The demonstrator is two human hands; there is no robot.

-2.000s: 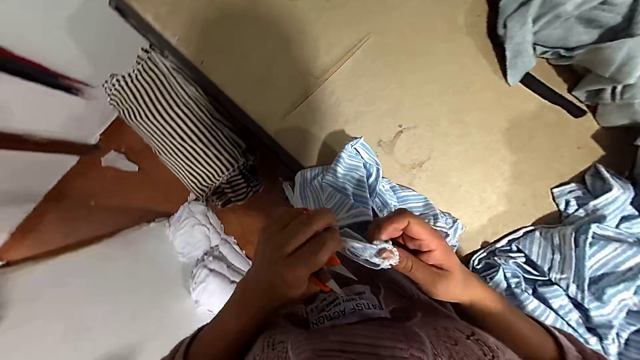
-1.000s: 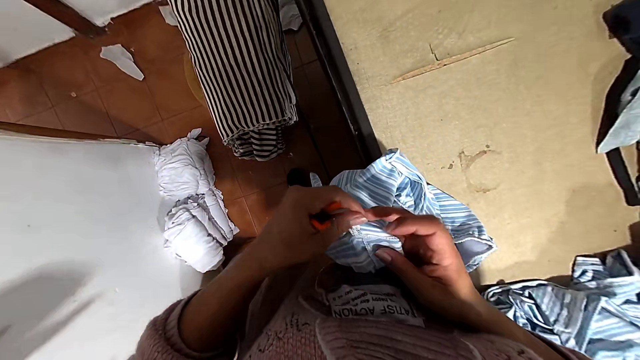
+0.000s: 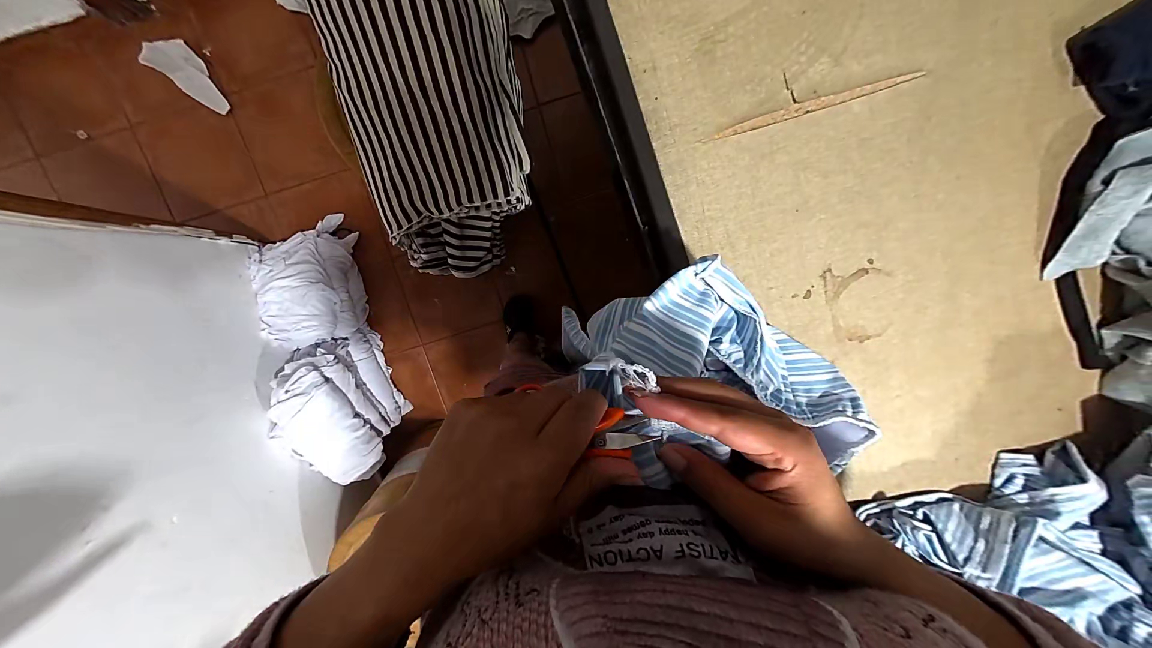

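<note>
A blue and white striped garment lies over the near edge of the table and reaches to my hands. My left hand is closed around small orange-handled thread snips, whose blades point right, toward the cloth. Part of the snips is hidden by my fingers. My right hand pinches the edge of the garment between thumb and fingers, close to the blade tips. White, frayed-looking trim stands up by my right fingertips.
To the right is a beige-covered table with a dark edge. More striped cloth and grey and dark garments lie at its right. White cloth bundles sit beside a white surface at left; folded black-and-white striped fabric is ahead.
The snips' blades, mostly hidden a second ago, now show between my hands. The white trim has come into sight above my right fingertips. The view has shifted since two seconds ago.
</note>
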